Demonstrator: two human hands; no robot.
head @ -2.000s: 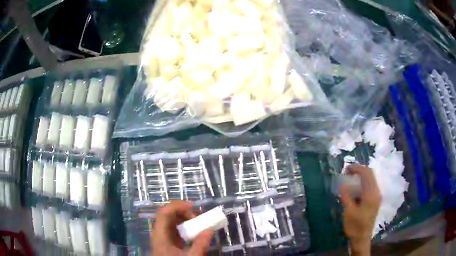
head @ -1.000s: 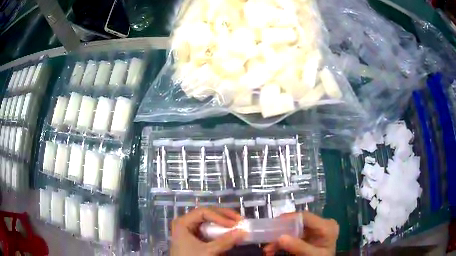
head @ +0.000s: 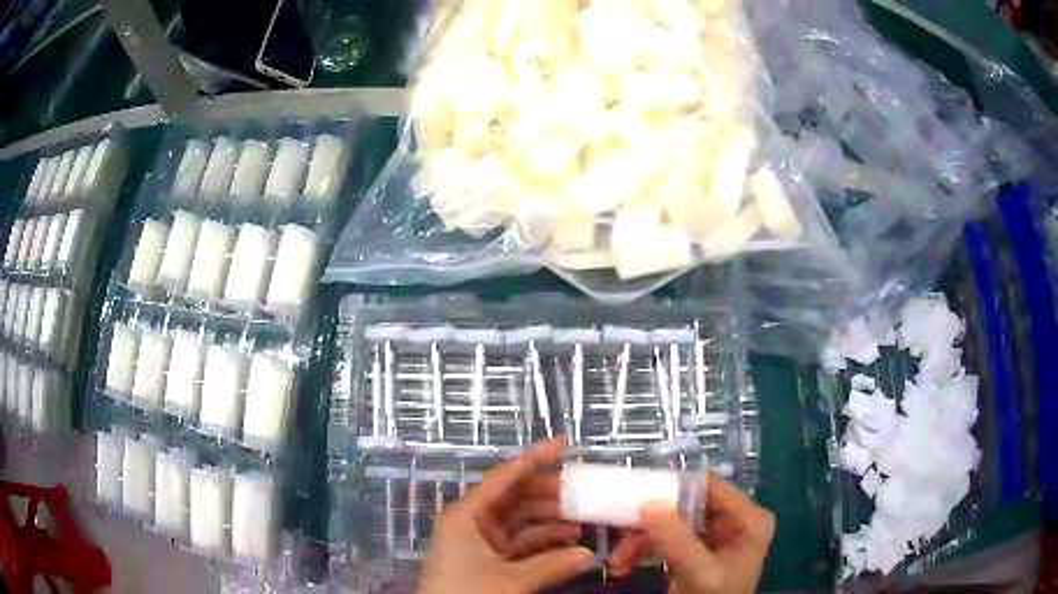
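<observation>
A white cylinder, the filled unit [head: 621,495], lies level above the front of the near clear tray [head: 345,383]. A clear sleeve seems to surround it. My right hand [head: 710,536] holds it by the right end, fingers and thumb around it. My left hand [head: 511,528] is at its left end with thumb and forefinger spread apart; its curled fingers are close to the end, and contact is hard to tell. Slim silvery stems [head: 479,389] lie in rows in the near tray. The hands hide part of its front row.
Trays of filled units [head: 209,261] are at left. A large clear bag of cream blocks [head: 580,128] stands behind the near tray, a greyish bag [head: 864,151] beside it. Small white pieces [head: 917,429] and blue trays [head: 1000,360] are at right. A red stool [head: 46,540] is at lower left.
The white filling, earlier partly outside the clear sleeve, now appears inside it. My left thumb and forefinger have opened away from it. My right hand came from the white pieces to the unit.
</observation>
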